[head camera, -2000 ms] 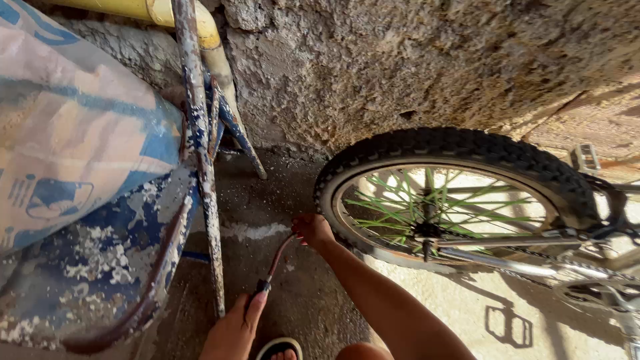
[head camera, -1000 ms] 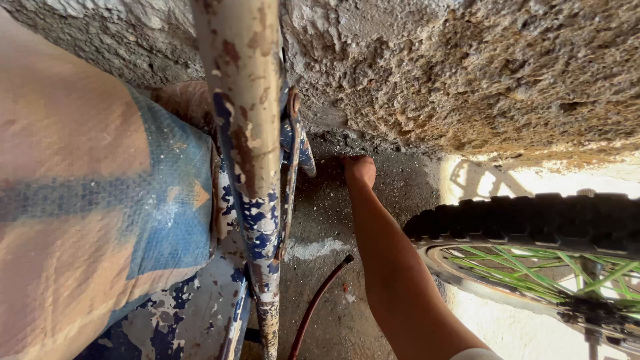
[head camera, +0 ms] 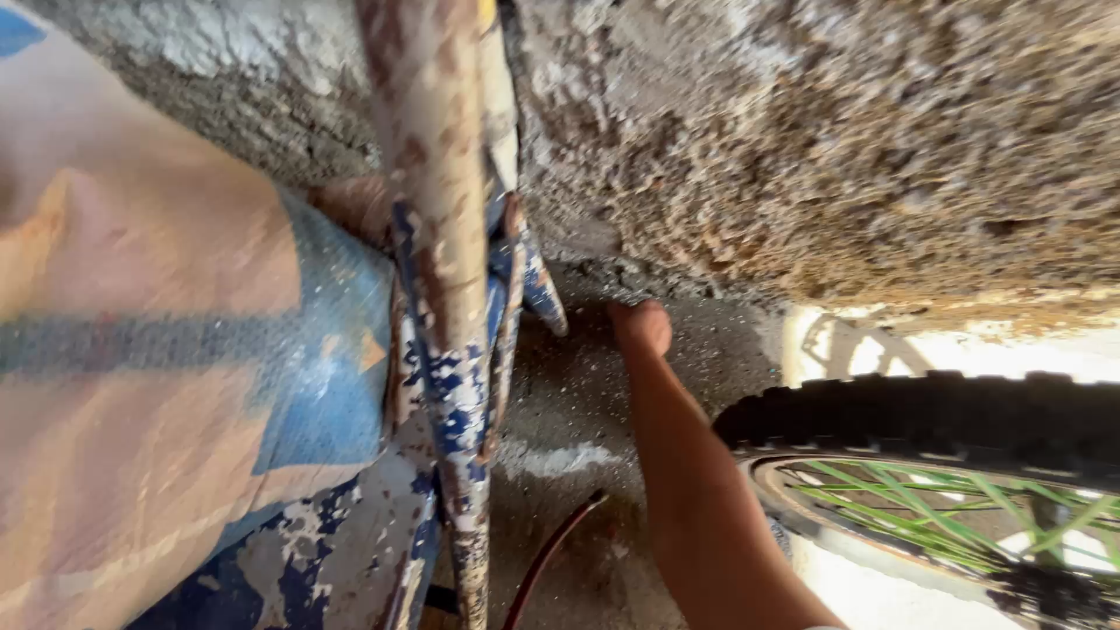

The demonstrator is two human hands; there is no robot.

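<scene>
My right hand (head camera: pixel 643 325) reaches down to the concrete floor close to the foot of the rough wall, its fingers curled and mostly turned out of sight. Whether it holds anything cannot be seen. A thin dark red hose (head camera: pixel 553 544) rises from the bottom edge, its dark end tip free and left of my forearm. To the right stands a bicycle wheel with a black knobby tyre (head camera: pixel 919 420) and green spokes (head camera: pixel 927 507). My left hand is outside the view.
A frame of tubes with peeling white and blue paint (head camera: pixel 446 289) stands left of my arm. Against it lies a large printed woven sack (head camera: pixel 157 332). The rough wall (head camera: pixel 787 157) spans the top, above the floor (head camera: pixel 569 394).
Two seconds ago my right hand was by the tyre at the hose's end and my left hand held the hose. My right hand has since moved to the floor by the wall; the view has moved closer.
</scene>
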